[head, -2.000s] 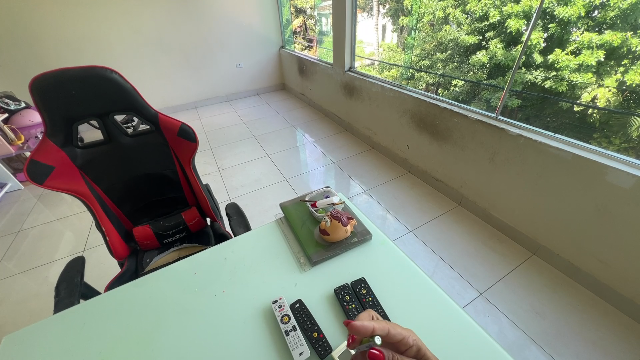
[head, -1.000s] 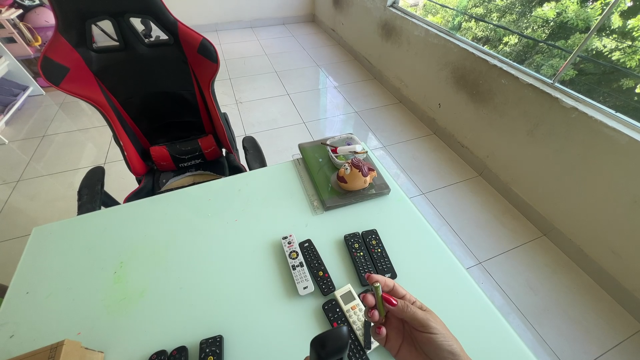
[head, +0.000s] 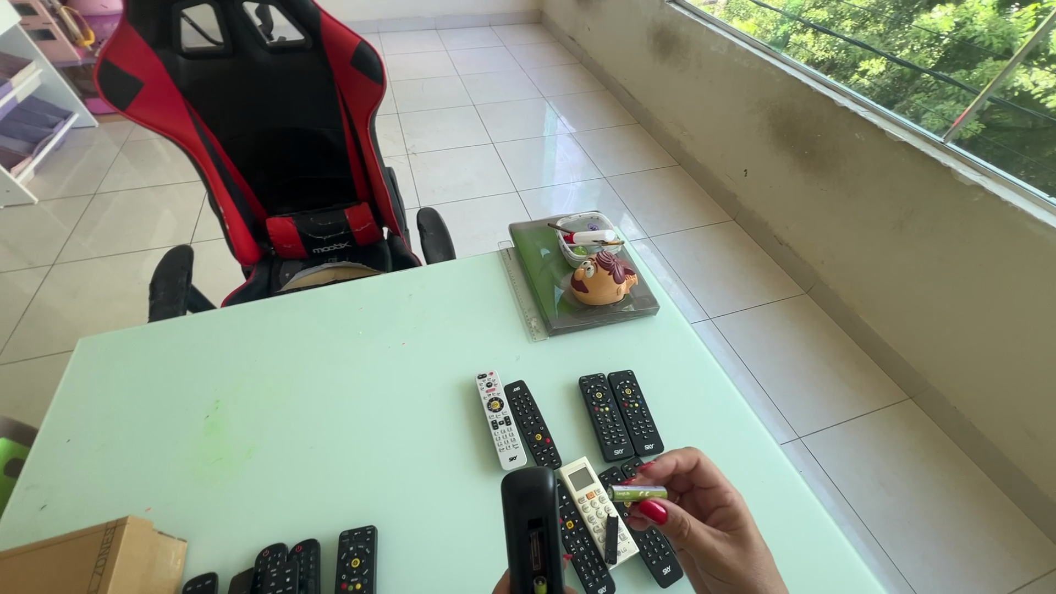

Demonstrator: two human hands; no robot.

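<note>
My right hand pinches a green battery between thumb and fingers, above the black remotes on the glass table. My left hand, mostly hidden at the bottom edge, holds a black remote upright with its battery compartment facing me; a green battery end shows low in it. A small black cover appears over the cream air-conditioner remote; whether it rests there or is held, I cannot tell. Beyond lie a white remote, a black remote and a black pair.
A cardboard box and several black remotes are at the lower left. A green book or folder at the far corner bears a plastic tub and a painted figurine. A red-black chair stands behind the table.
The black remote in my left hand has come further into view, its compartment now visible. The battery in my right hand has turned from upright to level. The view has tilted down.
</note>
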